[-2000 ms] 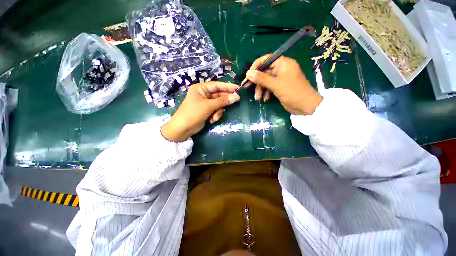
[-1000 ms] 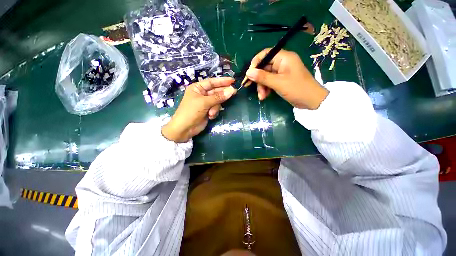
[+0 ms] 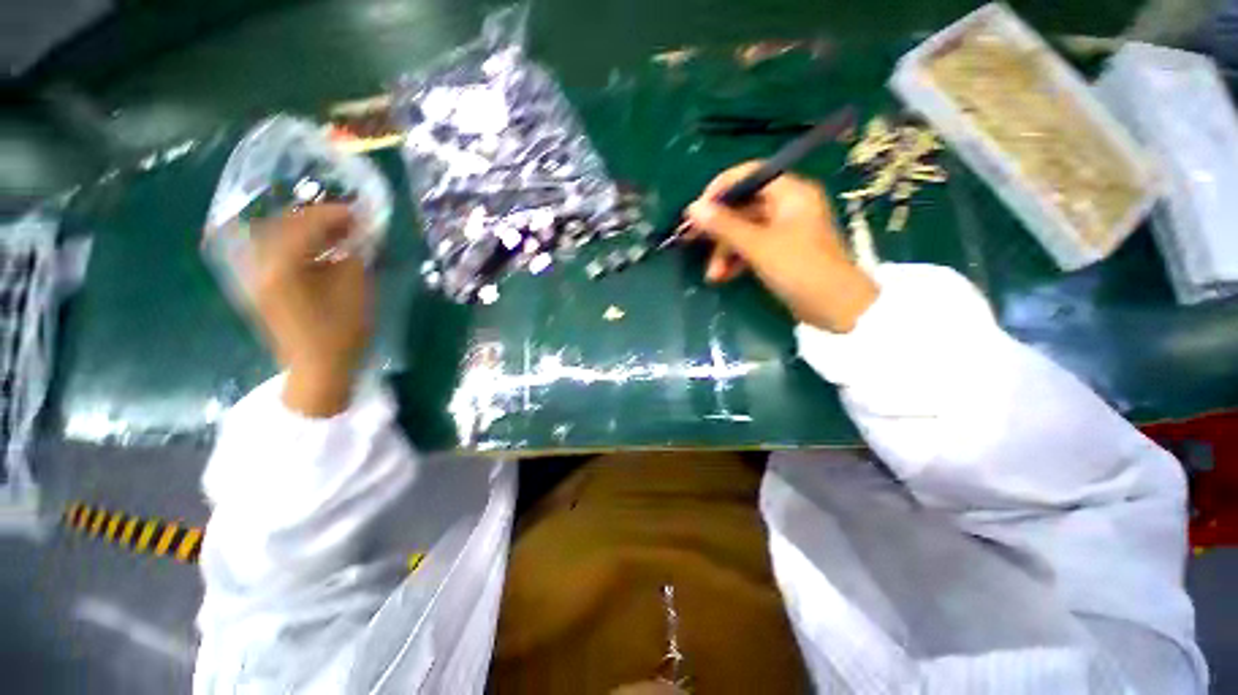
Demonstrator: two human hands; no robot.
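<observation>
My left hand [image 3: 315, 278] is blurred at the small clear plastic bag [image 3: 245, 183] on the left, its fingers over the bag's mouth. Whether it holds a part cannot be seen. My right hand [image 3: 777, 238] is shut on the black tweezers [image 3: 788, 152], tips pointing down-left near loose parts. The large clear bag [image 3: 496, 136] of dark and white square components lies between the hands, with small square parts [image 3: 509, 242] spilled at its near end. A tiny pale piece [image 3: 614, 314] lies on the green bench below them.
Pale strips [image 3: 892, 163] lie loose right of the tweezers. Spare black tweezers [image 3: 740, 126] lie beyond my right hand. A white box of tan strips [image 3: 937, 88] stands upper right, with a plain white box [image 3: 1195, 177] beside it. Clear plastic [image 3: 21, 353] is at the far left edge.
My left hand has left the tweezers' tips and moved left to the small bag. My right hand still holds the tweezers, slightly further right. The tiny pale piece now shows on the bench.
</observation>
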